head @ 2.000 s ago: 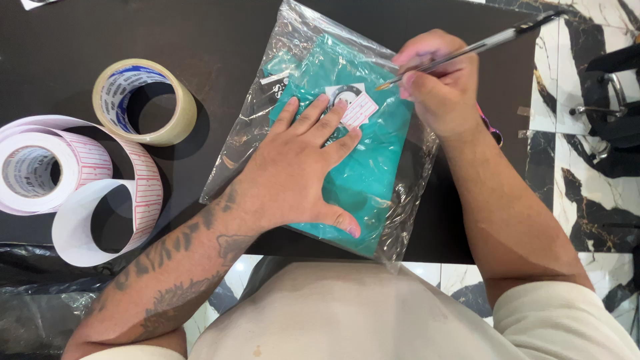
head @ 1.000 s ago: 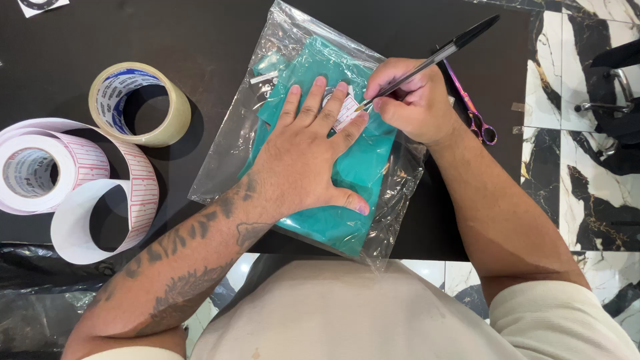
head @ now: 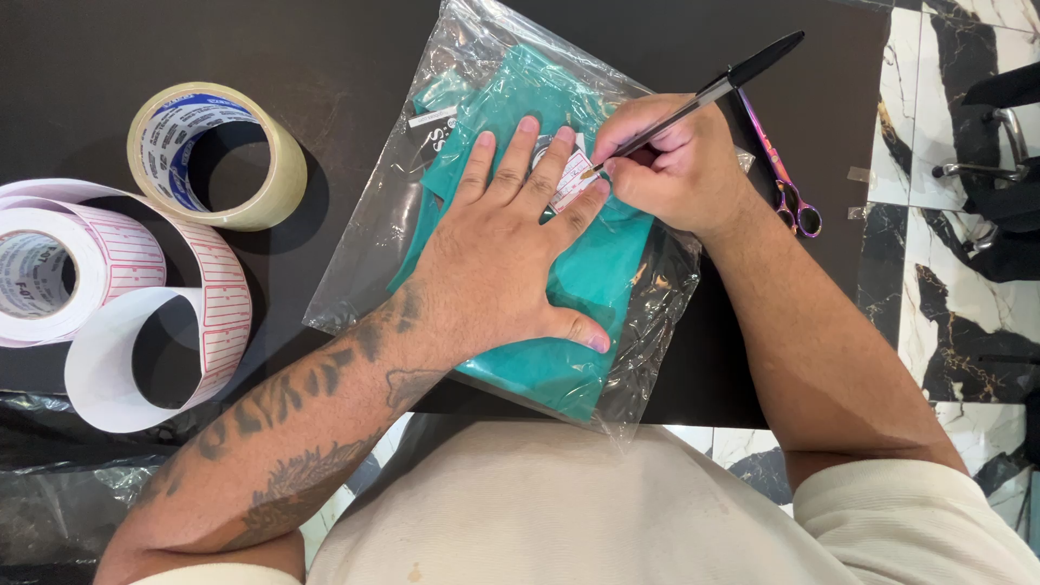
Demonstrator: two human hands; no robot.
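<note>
A clear plastic bag point(head: 357, 252) with folded teal fabric point(head: 601, 260) inside lies slanted on the dark table. My left hand point(head: 496, 236) rests flat on it, fingers spread. Between its index and middle fingers shows part of a small white label with red lines point(head: 574, 179), bearing some handwriting. My right hand point(head: 674, 162) grips a ballpoint pen point(head: 691, 101), its black cap stuck on the back end. The pen's tip is at the label, close to my left index fingertip. My left fingers cover some of the label.
A roll of clear packing tape point(head: 284, 179) stands at the upper left of the table. Below it lies a partly unwound roll of red-lined labels point(head: 223, 284). Scissors with iridescent handles point(head: 786, 191) lie beyond my right wrist. Black plastic point(head: 49, 431) is at the lower left.
My right hand has brought the pen tip from above the label down to it, near my left index finger. My left hand stays spread on the bag. The view has shifted slightly.
</note>
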